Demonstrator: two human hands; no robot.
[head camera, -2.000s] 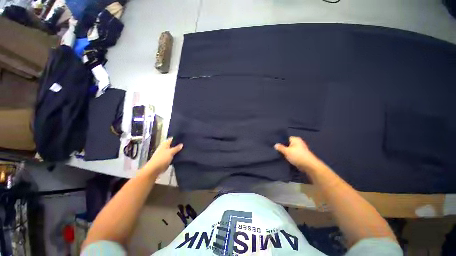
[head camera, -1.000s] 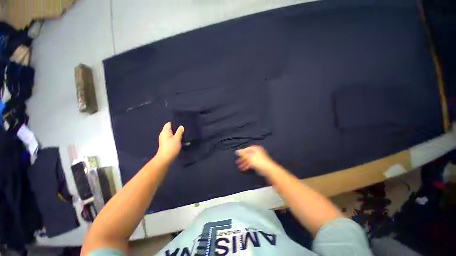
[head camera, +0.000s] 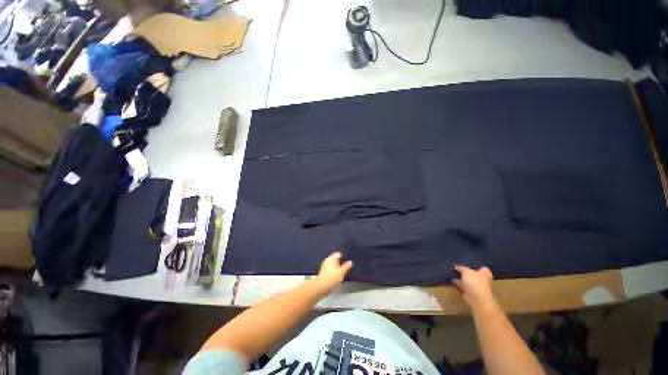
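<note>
A large dark cloth (head camera: 469, 117) lies on the white table. A cut panel of the same dark cloth (head camera: 366, 179) lies on its left half, with a wrinkled fold across it. My left hand (head camera: 335, 271) is at the cloth's near edge, thumb and fingers closed on the left corner of a dark piece (head camera: 403, 258). My right hand (head camera: 473, 281) pinches the same near edge further right. Fingertips are partly hidden by cloth.
A mottled weight (head camera: 227, 132) stands left of the cloth. Scissors (head camera: 176, 257) and a narrow tray (head camera: 209, 245) lie at the left. A corded silver tool (head camera: 358, 36) is on the far side. A wooden strip (head camera: 648, 139) crosses the right end. Dark garments (head camera: 77, 209) heap at far left.
Both hands have moved to the cloth's near edge and spread wider apart. The right hand now pinches cloth there. The view has shifted, bringing the corded tool in.
</note>
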